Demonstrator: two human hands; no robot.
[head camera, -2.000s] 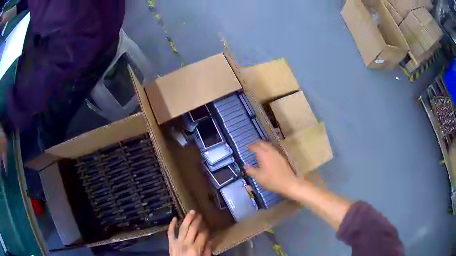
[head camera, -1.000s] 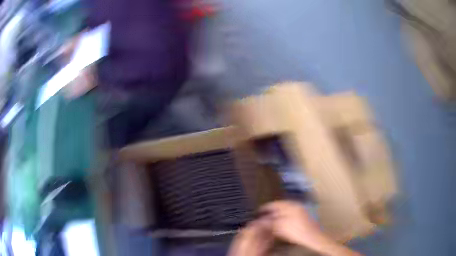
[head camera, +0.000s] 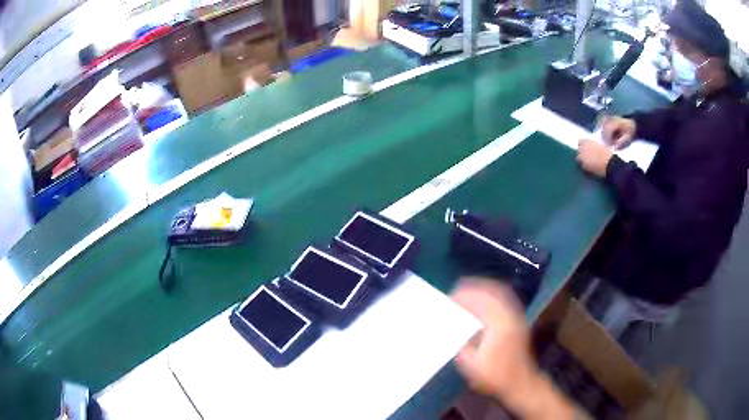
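My right hand is blurred, over the right edge of the white work sheet, its forearm running to the lower right; whether it holds anything cannot be told. My left hand is not in view. Three black blocks with white-bordered dark screens lie in a slanting, overlapping row: near, middle and far. A part-assembled device lies left of them on the green belt, a silvery panel with an orange mark on top and a black strap hanging from it.
A dark black item lies beyond my right hand. A pale tape roll stands on the far belt edge. A masked person works at the right beside a black fixture. An open carton is at lower right.
The view has swung from the two cartons on the floor up to the green bench. My left hand has left the picture; my right hand is now beside the white sheet.
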